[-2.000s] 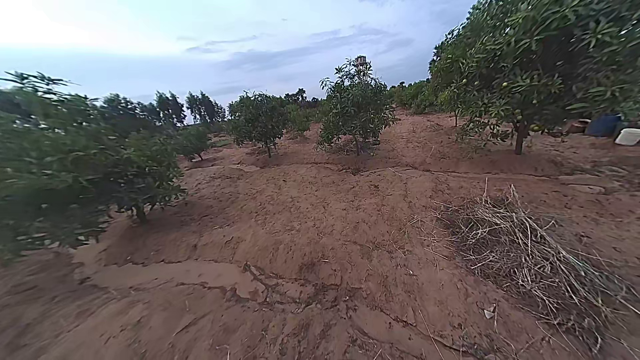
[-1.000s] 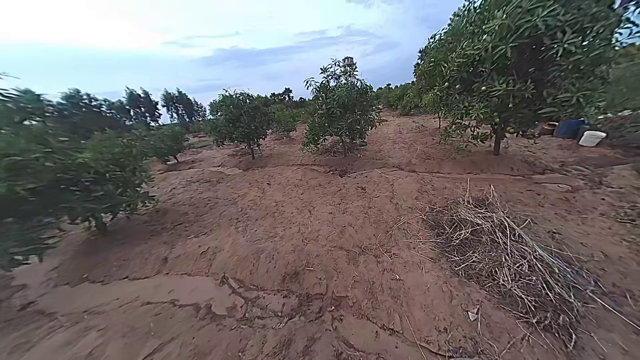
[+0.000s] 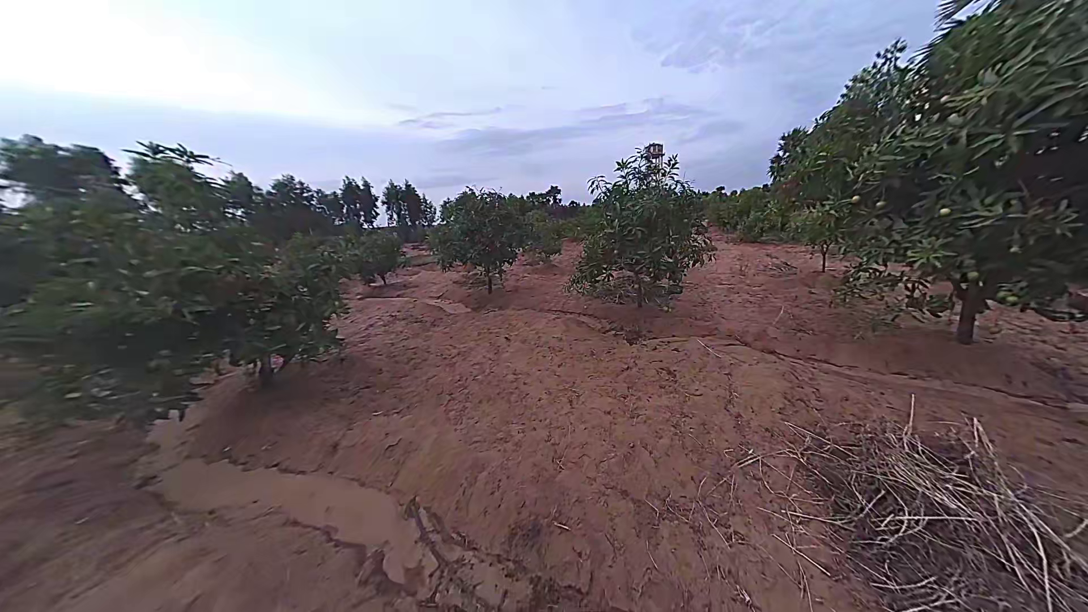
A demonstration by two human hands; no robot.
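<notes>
Neither my left hand nor my right hand is in view. Reddish bare soil point(image 3: 527, 408) slopes across the middle of the head view. A heap of dry twigs and stalks point(image 3: 935, 510) lies on it at the lower right. To the right stands a leafy fruit tree point(image 3: 969, 195) with several round green fruits and a short trunk. Another leafy tree point(image 3: 187, 289), slightly blurred, spreads its low branches at the left. Two smaller trees point(image 3: 642, 229) grow near the centre, some way off.
A shallow channel with smooth, muddy sediment point(image 3: 297, 501) runs across the lower left, with cracked edges. A narrow eroded rill point(image 3: 816, 361) crosses the slope toward the right. Far off, a tower point(image 3: 654, 153) rises behind the central tree, and more trees line the horizon.
The view has turned left since one second ago, so the twig heap and right tree sit farther right. The blue and white containers seen earlier at the right edge are out of view.
</notes>
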